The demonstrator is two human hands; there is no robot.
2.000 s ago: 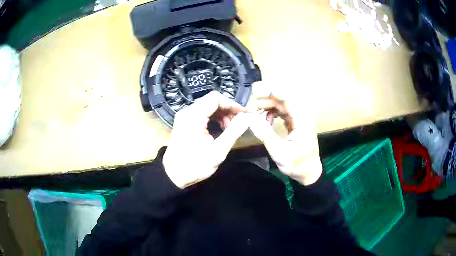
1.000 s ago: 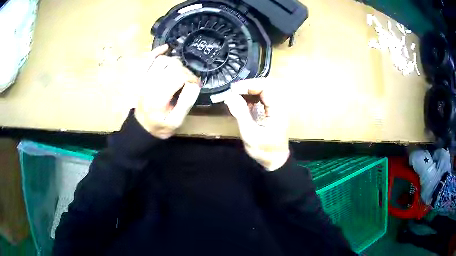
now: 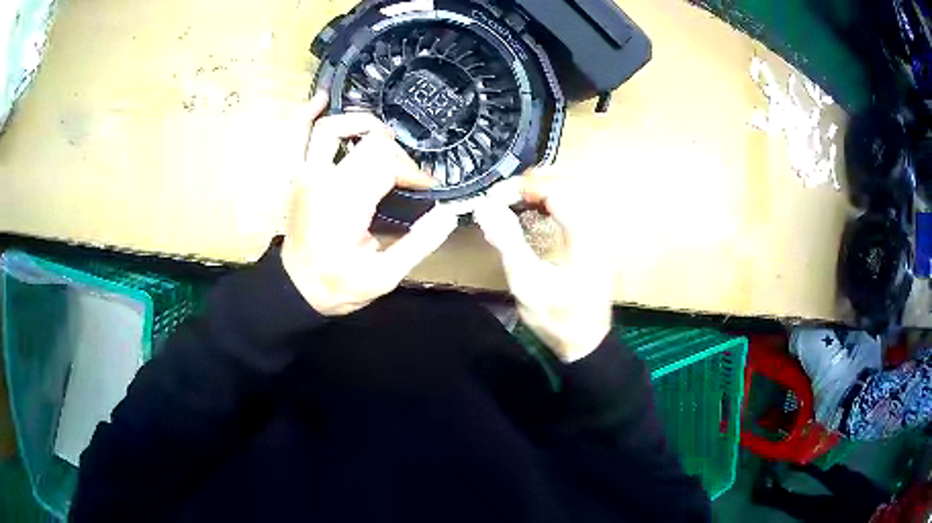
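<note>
A round black fan head (image 3: pixel 491 112) with radial slots and a digital display (image 3: pixel 427 99) lies face up on the tan bench. Its black base (image 3: pixel 603 46) extends to the upper right. My left hand (image 3: pixel 353 220) is at the lower left rim, thumb and fingertips at the edge. My right hand (image 3: pixel 547 255) is at the lower rim, thumb and index finger pinched on a small white strip (image 3: pixel 466 207) against the rim. The strip is partly hidden and merges with the bright fingertips.
Loose white strips (image 3: pixel 797 117) lie scattered at the right of the bench (image 3: pixel 705 225). Black fans (image 3: pixel 874 250) stand at the far right. Green crates (image 3: pixel 705 409) are below the bench, with a red plastic item (image 3: pixel 787 403) at lower right. A whitish bag (image 3: pixel 22 46) is at upper left.
The white strip, held off the rim by my right hand a second ago, is now at the lower rim. My left hand has closed in beside it. Earlier the fan was turned from its former angle.
</note>
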